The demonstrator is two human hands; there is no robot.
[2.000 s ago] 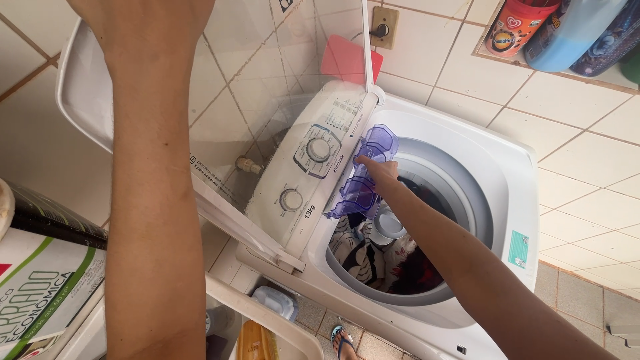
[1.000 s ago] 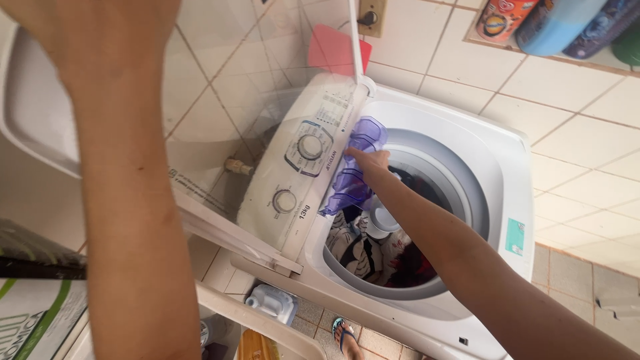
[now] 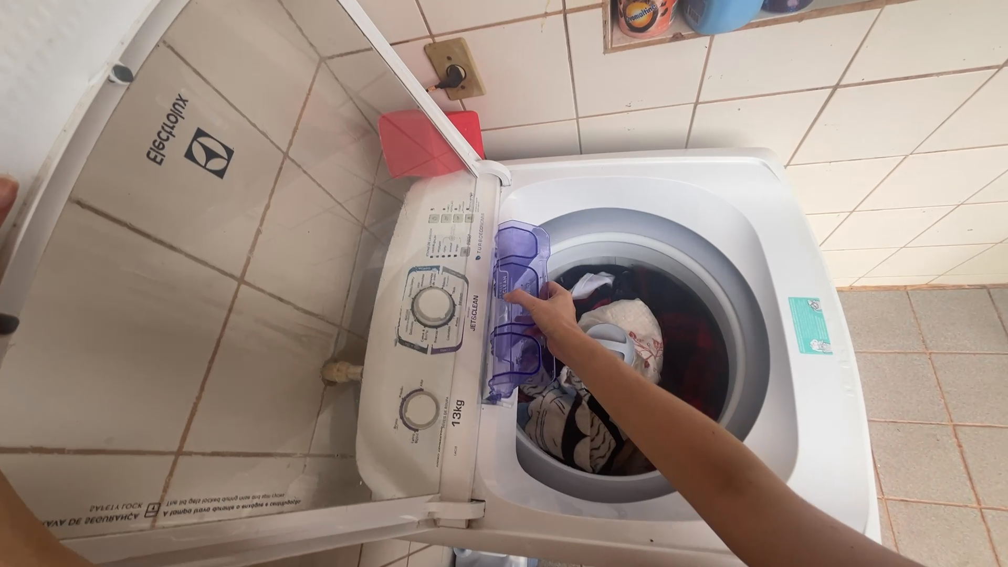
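Note:
My right hand [image 3: 549,315] grips the edge of a translucent purple plastic dispenser piece [image 3: 516,346], beside the control panel [image 3: 429,315] of a white top-load washing machine [image 3: 795,441]. Clothes [image 3: 579,421] lie in the drum around the grey agitator cap [image 3: 610,340]. The machine's lid [image 3: 260,276], with a clear window and white frame, stands open at the left. Of my left hand [image 3: 6,197] only a bit of finger shows, at the left edge by the lid's frame; its grip is hidden. Part of my left forearm shows at the bottom left.
A red plastic container [image 3: 431,143] stands behind the panel, below a wall outlet [image 3: 455,69] with a black plug. Bottles, one of them blue [image 3: 720,12], stand in a wall niche at the top. A hose fitting [image 3: 342,372] is seen through the lid window. Tiled floor [image 3: 913,394] lies at the right.
My left hand and forearm, large in view before, have moved to the left edge. My right hand stays at the purple dispenser piece. The view has shifted, showing more of the lid.

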